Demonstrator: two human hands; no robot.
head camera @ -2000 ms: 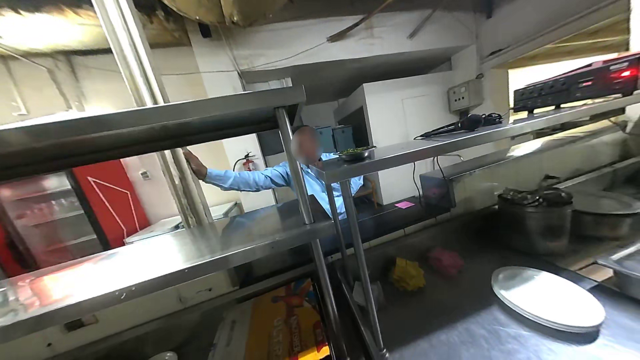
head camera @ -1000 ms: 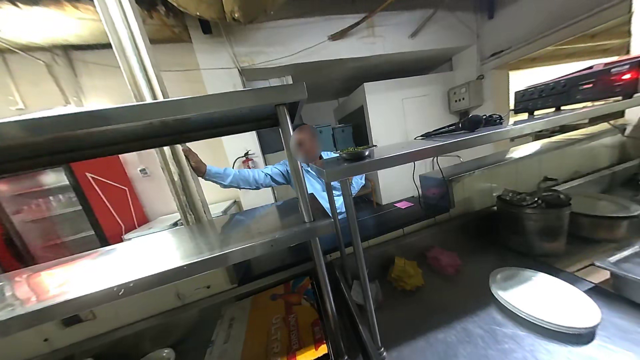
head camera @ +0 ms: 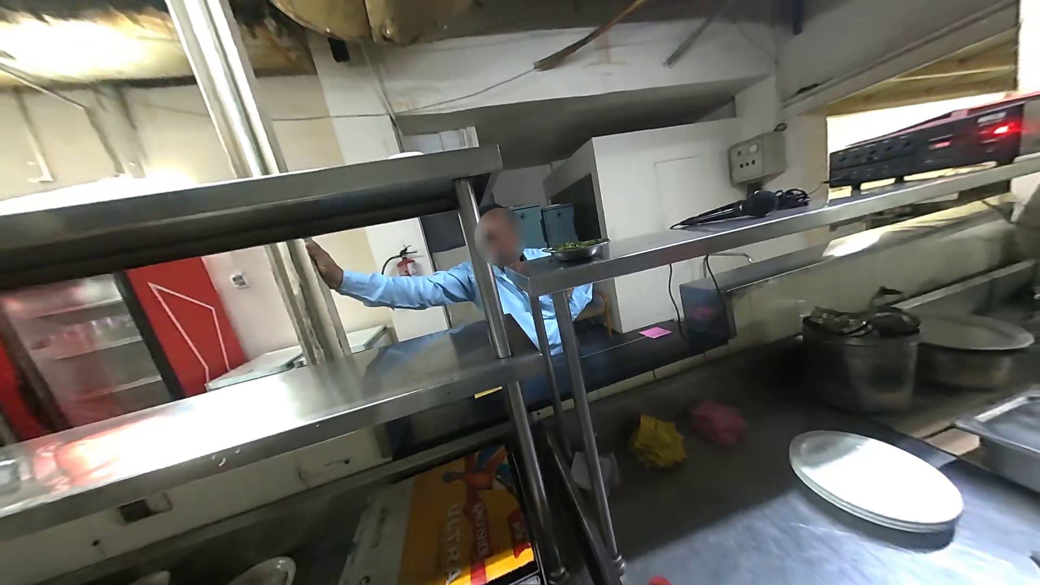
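Note:
Neither my left hand nor my right hand shows in the head view. A stack of round metal plates (head camera: 876, 479) lies on the dark steel counter (head camera: 699, 528) at the lower right. Crumpled yellow (head camera: 659, 441) and pink (head camera: 718, 422) items sit farther back on that counter. A small metal bowl of something green (head camera: 577, 250) stands at the near end of the upper right shelf, with a black microphone (head camera: 735, 208) and its cable farther along it.
Steel shelves (head camera: 268, 414) on posts cross the left and middle. Behind them a person in a light blue shirt (head camera: 414, 288) rests a hand on a post. A printed cardboard box (head camera: 455, 520) is below. Metal pots (head camera: 860, 366) and an audio amplifier (head camera: 926, 146) are at the right.

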